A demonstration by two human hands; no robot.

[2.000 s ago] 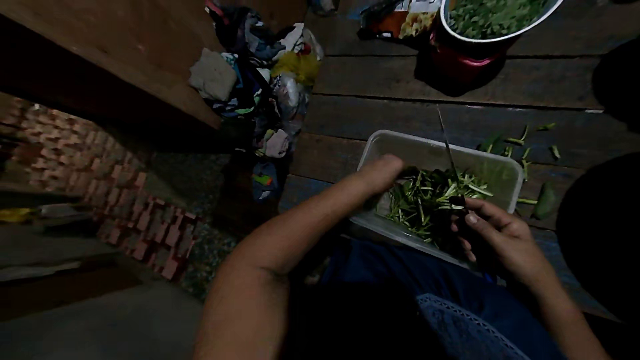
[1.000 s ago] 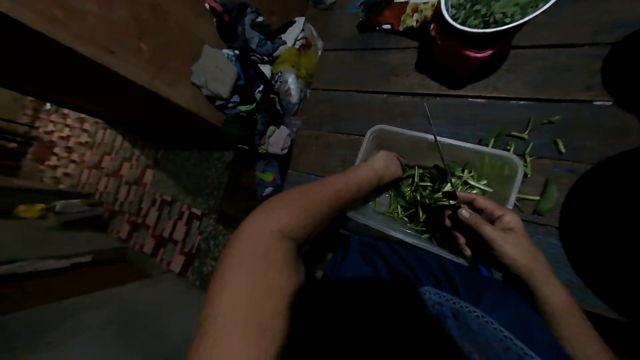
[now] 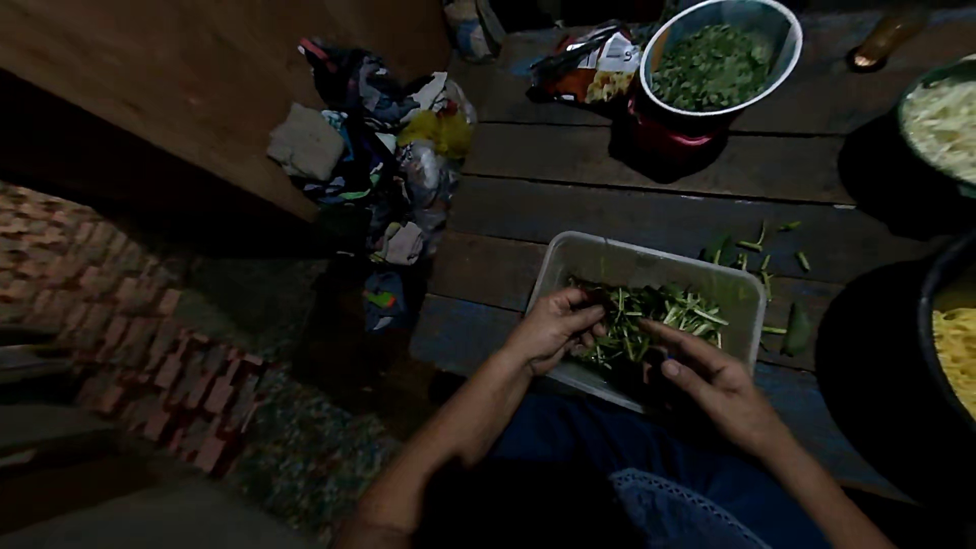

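A clear plastic container (image 3: 648, 255) holds cut green vegetable stems (image 3: 690, 314) and leaves, close to my lap. My left hand (image 3: 560, 328) is over its left side, fingers bent together at the greens; whether something is pinched there is too dark to tell. Over the container's near right side is my right hand (image 3: 705, 377), its fingers curled around something dark with a small blue spot, which the shadow mostly hides. The thin blade seen in earlier frames cannot be made out now.
Stem pieces and a green leaf (image 3: 797, 328) lie on the planks right of the container. Beyond stand a bowl of chopped leaves (image 3: 797, 49) and a printed packet (image 3: 610, 65). Large pots (image 3: 932, 286) are at right. Cloths and bags (image 3: 374, 91) lie at left.
My left hand has moved from the container's far left part nearer to my right hand. The blade that pointed up from my right hand no longer shows. The view has shifted.
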